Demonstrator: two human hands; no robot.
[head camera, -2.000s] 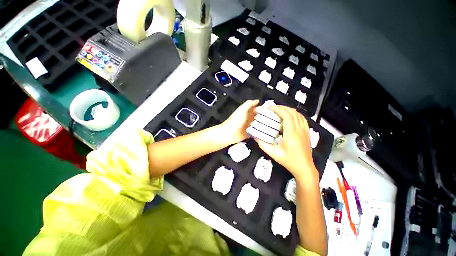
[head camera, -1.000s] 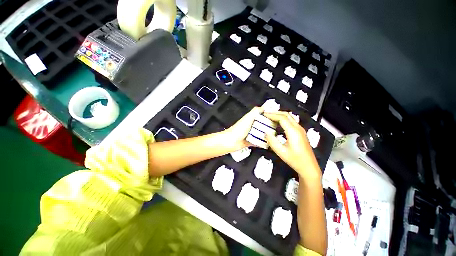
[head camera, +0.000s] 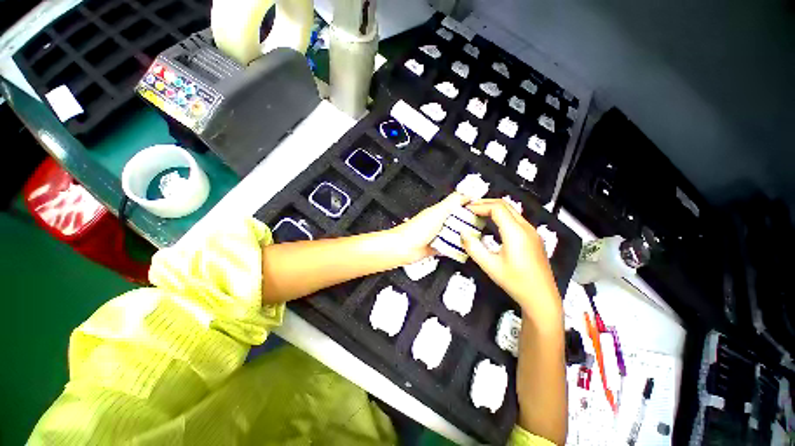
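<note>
A stack of watch units (head camera: 453, 233), white layers with dark lines between them, is held between both hands above the near foam tray (head camera: 349, 287). My left hand (head camera: 425, 233) grips its left side. My right hand (head camera: 514, 253) holds its right side, with thumb and fingers on it. The hands hide part of the stack and some pockets under it. White protective covers (head camera: 389, 311) lie in several tray pockets. Watch units with dark faces and pale rims (head camera: 330, 199) lie along the left row; one (head camera: 395, 132) shows a blue spot.
A second filled foam tray (head camera: 488, 109) lies behind. Tape dispenser (head camera: 253, 109), tape roll (head camera: 166, 180) and a grey post (head camera: 352, 74) are at left. Bottle (head camera: 610, 257), orange-red tool (head camera: 600, 357), pen (head camera: 643, 409) and paper (head camera: 658, 375) are at right.
Compared with two seconds ago, the stack is tilted differently and the right fingers have closed further over it. Against one second ago, the hands have barely moved.
</note>
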